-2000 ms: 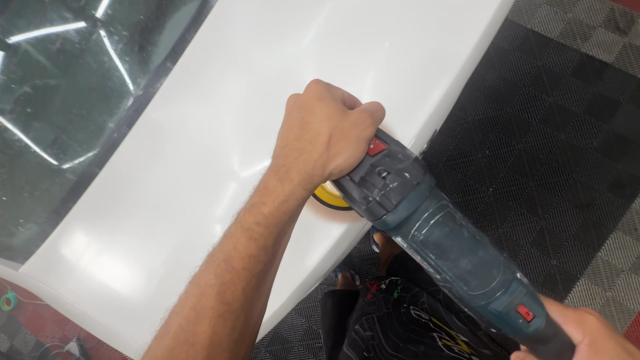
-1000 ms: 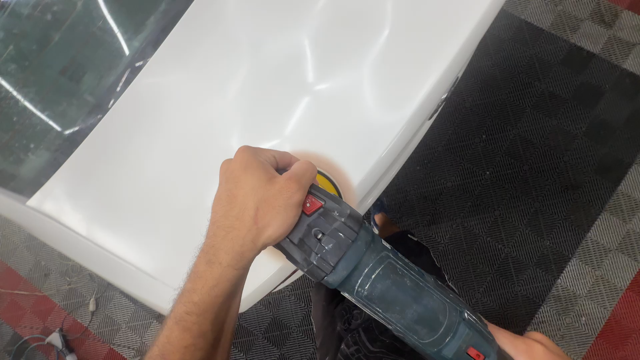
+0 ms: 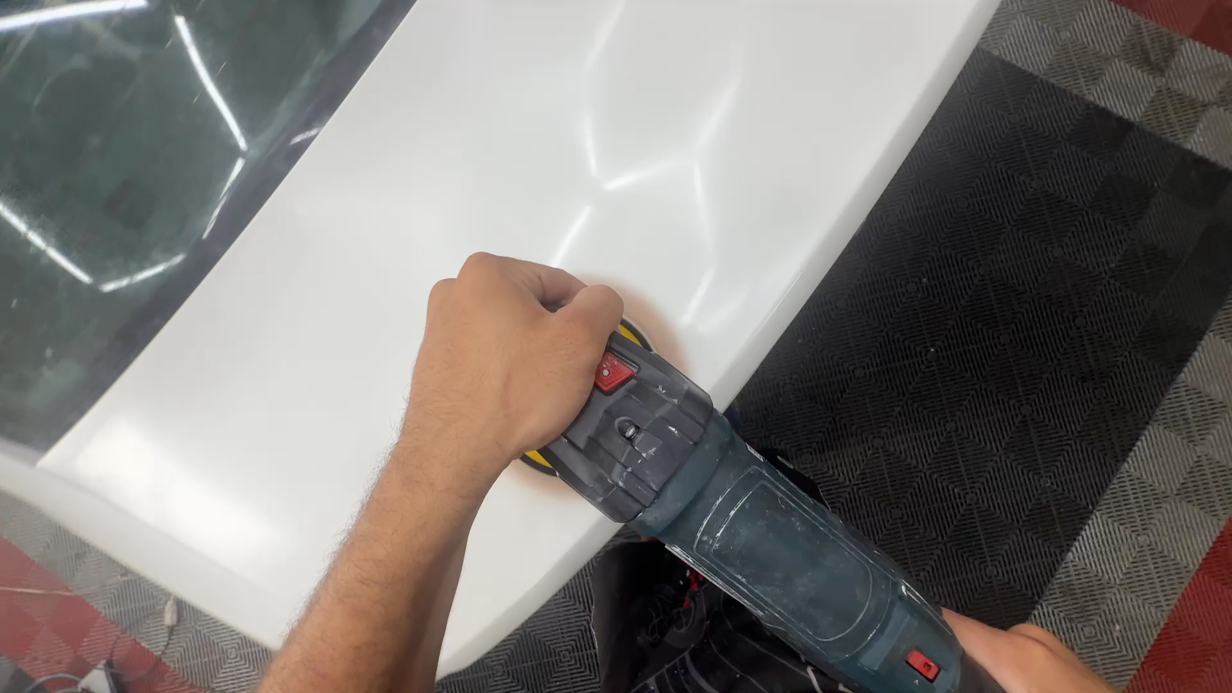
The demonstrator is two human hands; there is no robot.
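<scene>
A rotary polisher [image 3: 789, 558] with a dark blue body and a black head lies diagonally over a glossy white car panel [image 3: 318, 289]. My left hand [image 3: 510, 356] is closed around the front of its head, beside a red button. Under the head, parts of a yellow and black round backing plate [image 3: 539, 460] show; the pad's contact with the panel is mostly hidden. At the lower right my right hand [image 3: 1025, 654] grips the rear handle, partly cut off by the frame.
Dark car glass [image 3: 125, 144] borders the panel at the upper left. Beyond the panel's right edge lies a black, grey and red tiled floor [image 3: 962, 318]. My dark clothing [image 3: 674, 616] is close below that edge. A thin cable [image 3: 168, 616] lies on the floor at lower left.
From two seconds ago to one second ago, the polisher and both hands moved left and down in the view. The view has shifted too. Both hands have kept their hold.
</scene>
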